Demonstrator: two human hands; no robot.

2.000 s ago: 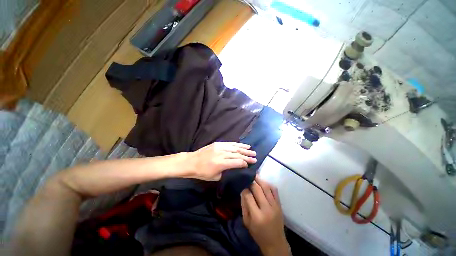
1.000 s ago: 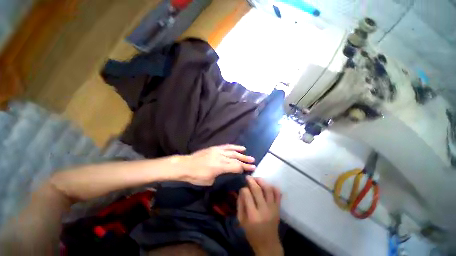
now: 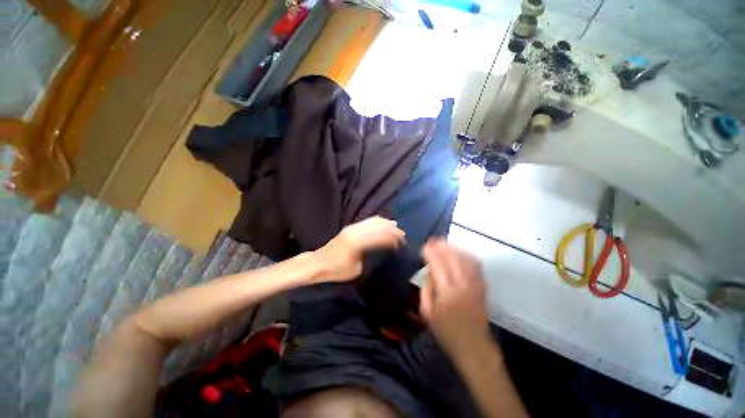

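Observation:
The dark brown garment body (image 3: 314, 163) lies crumpled left of the needle. A navy-black band (image 3: 425, 192) runs along its right edge, up to the lit presser foot (image 3: 464, 155) of the off-white sewing machine (image 3: 629, 122). My left hand (image 3: 359, 247) is bare and rests on the cloth at the band's lower part, fingers curled at the edge. My right hand (image 3: 449, 282) is blurred, just right of it at the band's lower right edge. Whether its fingers pinch the cloth cannot be told.
Shears with yellow and red handles (image 3: 608, 261) lie right of the needle. Blue snips (image 3: 674, 335) and a small dark square (image 3: 709, 371) lie near the table's right edge. A grey tray (image 3: 237, 86) with red items stands on cardboard (image 3: 176, 204). Quilted grey material (image 3: 106, 286) is at left.
The view has shifted, bringing the dark square into sight. The band's upper end extends farther beyond the presser foot. My right hand has moved up along the band's edge.

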